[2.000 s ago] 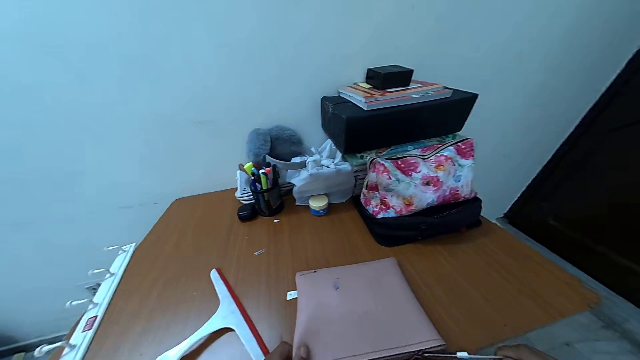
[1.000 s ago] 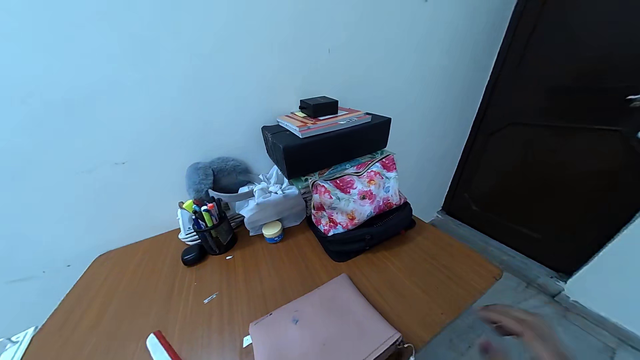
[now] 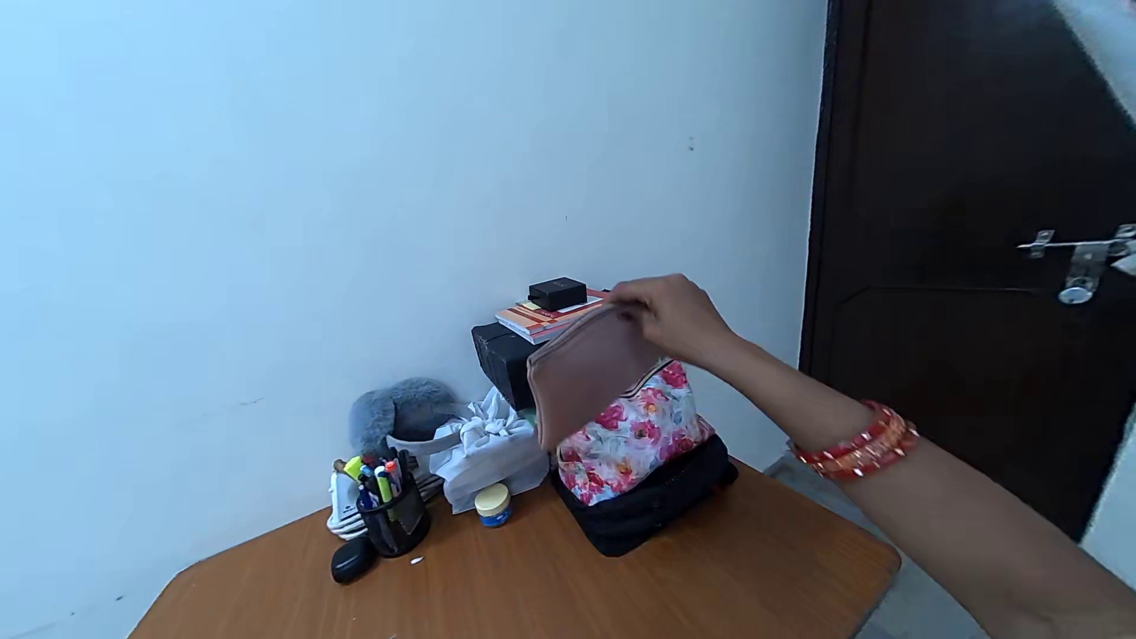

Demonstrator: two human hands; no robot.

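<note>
My right hand (image 3: 670, 315), with red and orange bangles on the forearm, grips the upper edge of a dusty-pink pouch (image 3: 590, 373). The pouch hangs tilted in the air, in front of a black box (image 3: 504, 359) and the top of a floral bag (image 3: 639, 435). On the black box lie some books (image 3: 532, 321) with a small black box (image 3: 557, 293) on top, just left of my fingers. My left hand is out of view.
On the wooden table (image 3: 710, 568) stand a mesh pen holder (image 3: 397, 524), a black rounded case (image 3: 353, 560), a small jar (image 3: 493, 505), a tied white cloth bundle (image 3: 493, 453) and grey fluffy headwear (image 3: 408, 408). The floral bag sits on a black bag (image 3: 657, 506). A dark door (image 3: 958, 355) is at the right.
The pink pouch, flat on the table earlier, has been lifted in my right hand to the stacked books. The view has swung right and up; the white and red squeegee is out of view.
</note>
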